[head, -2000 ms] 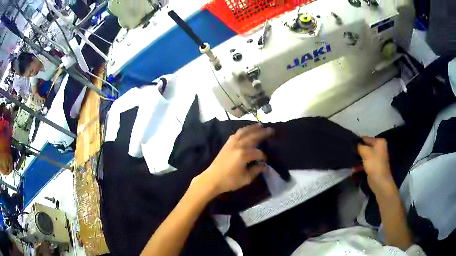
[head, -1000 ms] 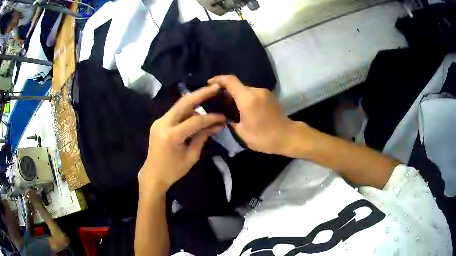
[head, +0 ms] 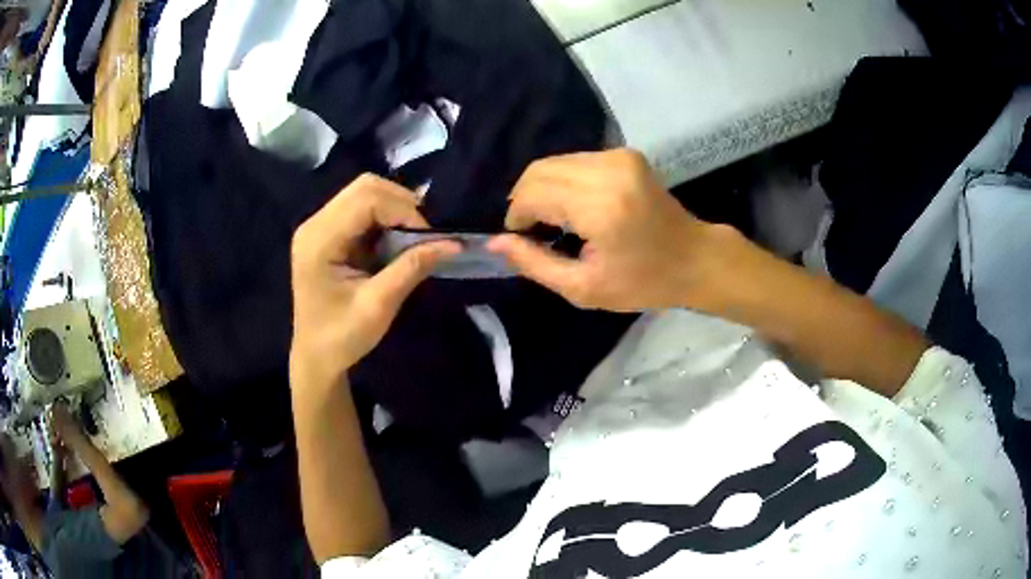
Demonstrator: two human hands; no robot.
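Note:
A black garment [head: 237,260] with white sections is spread over the table edge and my lap. Its cuff or sleeve end [head: 469,258], a small grey-white strip with a black edge, is stretched level between my hands. My left hand [head: 367,266] pinches its left part between thumb and fingers. My right hand [head: 605,232] pinches its right part, thumb tip close to the left thumb. White pieces [head: 413,134] of cloth show just above the hands. The garment's far parts are cut off by the top edge.
The pale table [head: 746,85] with a ruler-marked front edge lies at upper right. Black and white garments [head: 916,192] hang at right. A brown-taped board [head: 136,271] runs down the left. Beyond it are another person's arm [head: 107,481] and a cream machine part [head: 57,351]. A red container [head: 204,515] is low at left.
The view has tipped down and the sewing machine has left it. My right hand has come from the sleeve's far right to beside my left. The strip between them is now held straight and level.

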